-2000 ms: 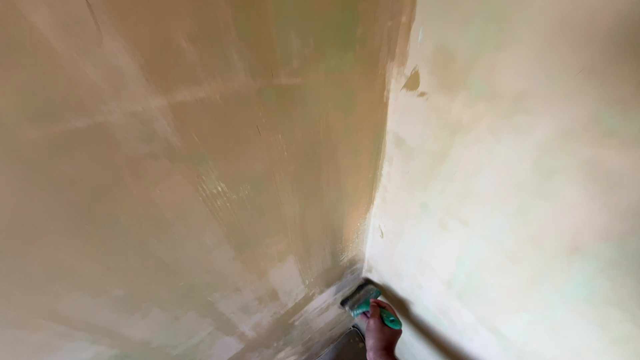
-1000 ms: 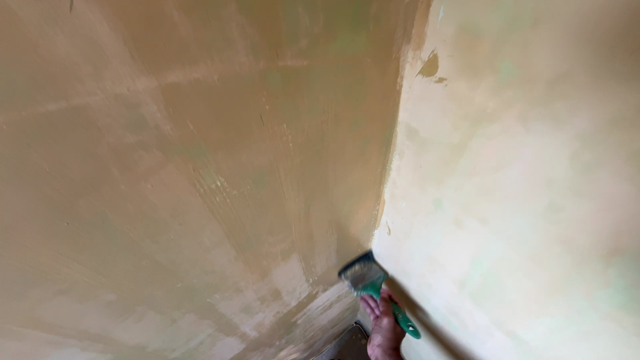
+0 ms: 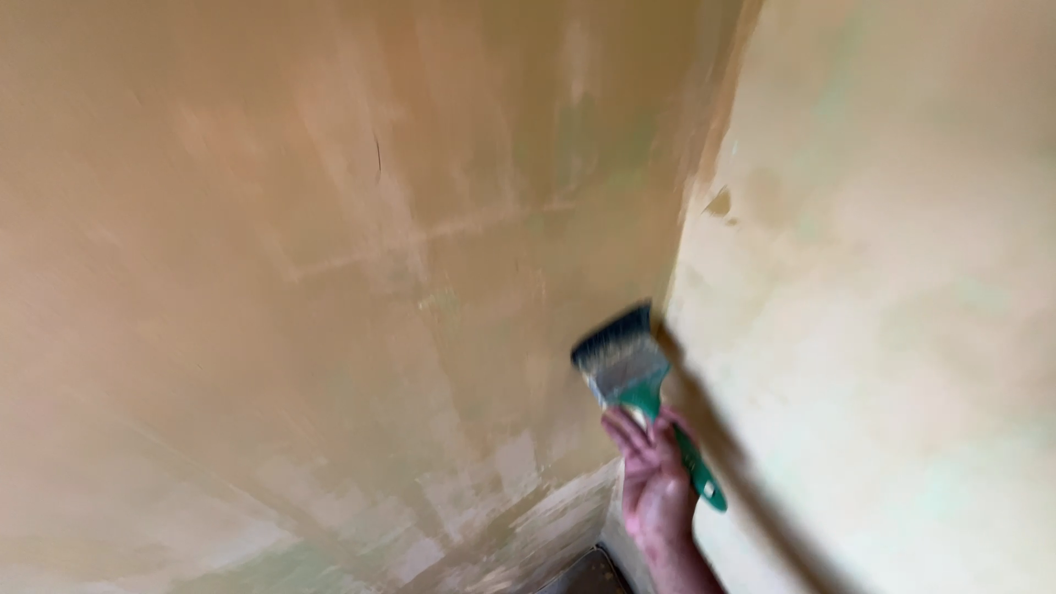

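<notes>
My right hand (image 3: 656, 474), low and right of the middle of the head view, is closed around the green handle of a wide flat paintbrush (image 3: 631, 363). The dark bristles point up and left, against or close to the brown, streaky wall (image 3: 462, 330), just left of the corner; whether they touch it I cannot tell. Metal and bristle roots look smeared with pale material. To the right stands the paler wall (image 3: 891, 346), on which a dark shadow of the hand and brush falls. My left hand is not in view.
A dark object with a rounded edge (image 3: 590, 573) shows at the bottom, below the corner. The paler wall has a small brown patch (image 3: 720, 203) near the corner. Pale, uneven streaks cross the lower part of the brown wall.
The brush in my right hand has moved up the corner from its low end, onto the brown wall's side. The view has shifted as well.
</notes>
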